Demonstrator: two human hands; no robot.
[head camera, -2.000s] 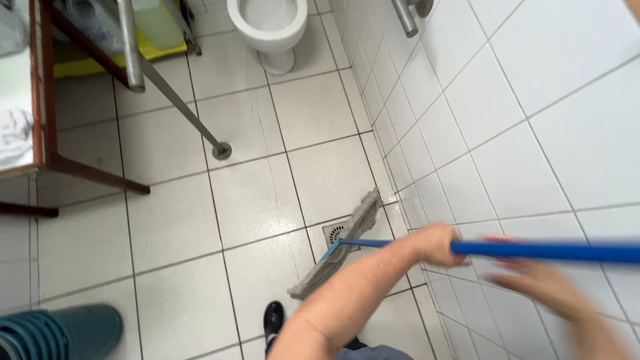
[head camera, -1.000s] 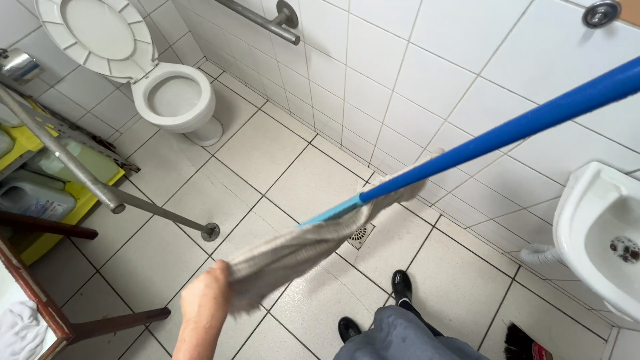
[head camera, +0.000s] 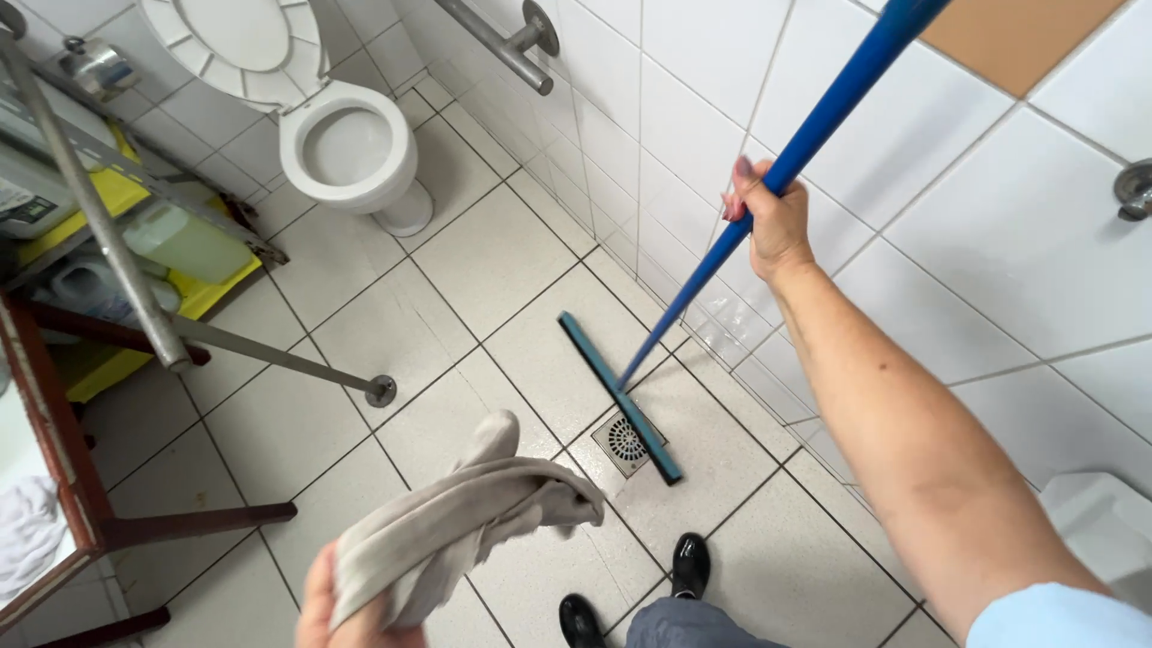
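My right hand (head camera: 776, 216) grips the blue handle (head camera: 837, 99) of a floor squeegee. The squeegee's teal head (head camera: 621, 396) stands bare on the tiled floor, partly over a square metal drain (head camera: 625, 441). At the lower left, my left hand (head camera: 360, 612) holds a bunched grey-beige floor cloth (head camera: 450, 531) in the air. The cloth hangs apart from the squeegee, and it hides part of my left fingers.
A toilet (head camera: 351, 148) with its lid raised stands at the back. A metal support bar (head camera: 270, 357) reaches the floor left of centre. A shelf with plastic jugs (head camera: 184, 238) and a wooden-framed table (head camera: 90, 504) stand left. A grab bar (head camera: 504, 49) juts from the tiled wall.
The cloth was draped over the squeegee head; now it is off and in my left hand. The squeegee head, raised a second ago, is down by the drain.
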